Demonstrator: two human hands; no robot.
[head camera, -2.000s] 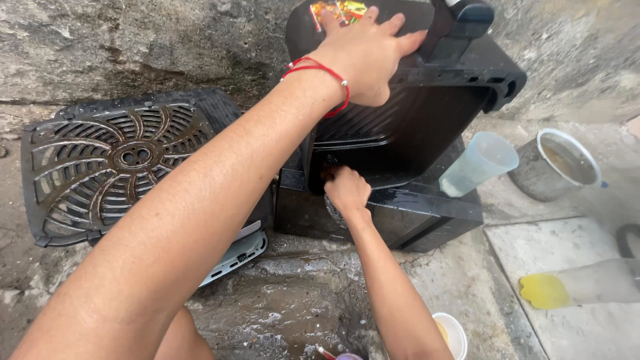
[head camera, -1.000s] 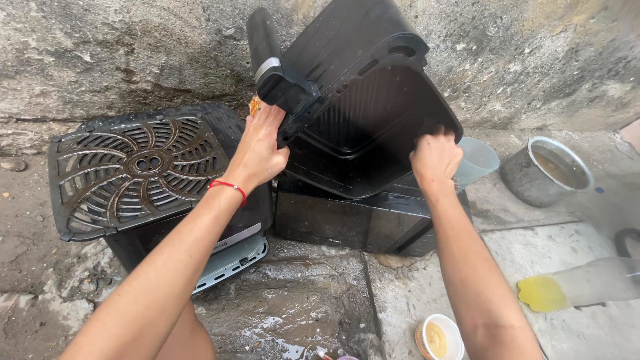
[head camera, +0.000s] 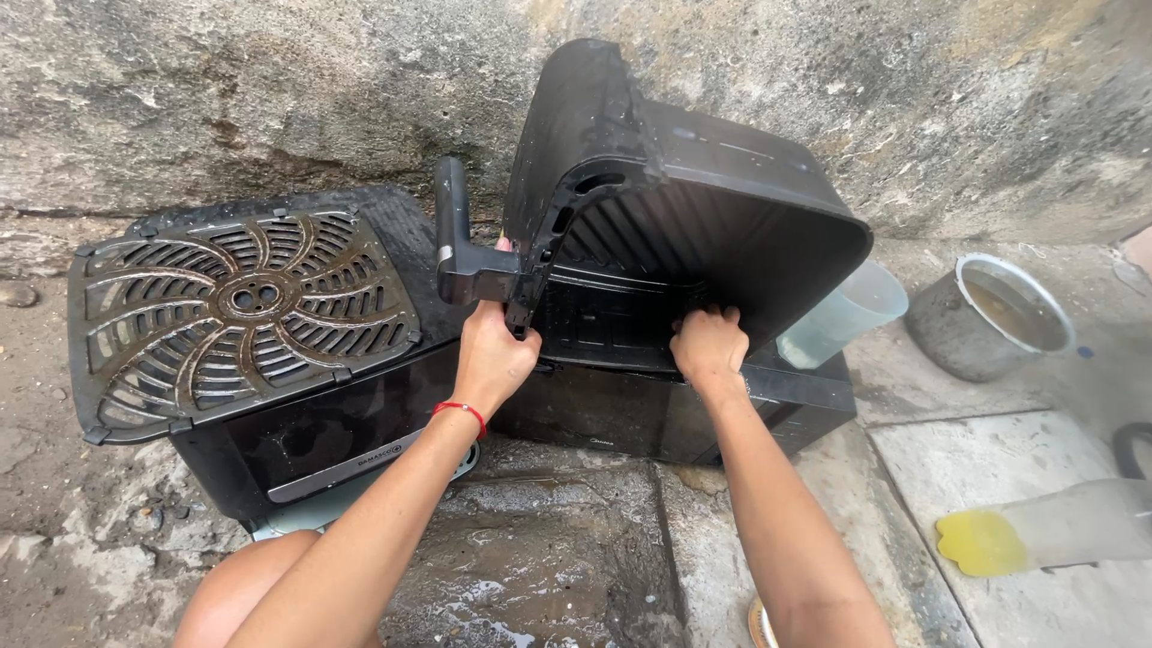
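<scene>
A black air fryer basket drawer (head camera: 765, 162) lies tilted, its opening facing me, on top of a black Midea appliance (head camera: 594, 409). My left hand (head camera: 495, 351) grips the drawer's rim just below its black handle (head camera: 454, 234); a red cord bracelet is on that wrist. Inside the drawer, my right hand (head camera: 711, 346) presses against the inner wall near the lower edge with curled fingers; whether it holds something is hidden. To the left, a black slotted grill plate (head camera: 252, 297) with brownish residue rests on a black Damasco appliance (head camera: 333, 432).
A translucent plastic cup (head camera: 837, 315) leans at the drawer's right. Beyond it stands a metal pot (head camera: 963, 324) of murky liquid. A bottle with yellow liquid (head camera: 985, 540) lies on a pale slab at lower right. A rough wall (head camera: 315, 99) runs behind; the ground is wet.
My left hand has gone from the drawer's top to its left rim beside the handle. The drawer has turned, its handle now on the left. My right hand has moved from the right rim to inside.
</scene>
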